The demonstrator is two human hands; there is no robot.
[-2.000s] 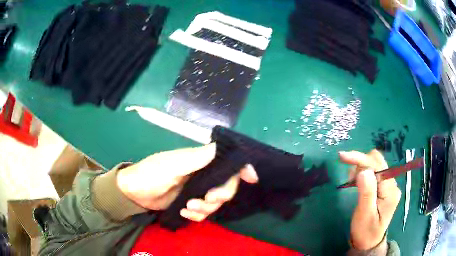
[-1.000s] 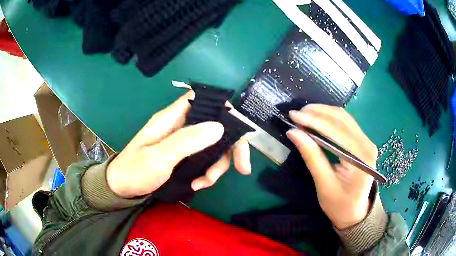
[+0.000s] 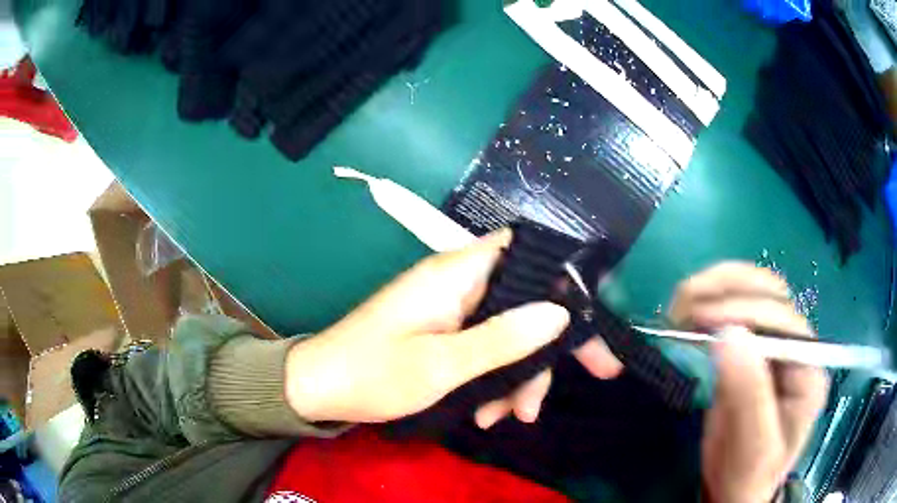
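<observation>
My left hand holds a black ribbed strip between thumb and fingers, low over the green bench top. A narrow end of black ribbed material extends right of the fingers. A small bright sliver shows on the strip near the fingertips. My right hand, blurred, grips metal tweezers that point left; their tips are just right of the strip, apart from my left fingers. The shiny black board, with pale specks and white tape bands, lies behind the strip.
Black strip heaps lie at upper left, and another heap at upper right. White tape has a loose end pointing left. The silver pile is partly hidden behind my right hand. Open cardboard boxes stand at lower left.
My left hand has moved right with the black strip, now overlapping the board's near end. My right hand and tweezers have moved right, away from the board. The tweezers lie more level.
</observation>
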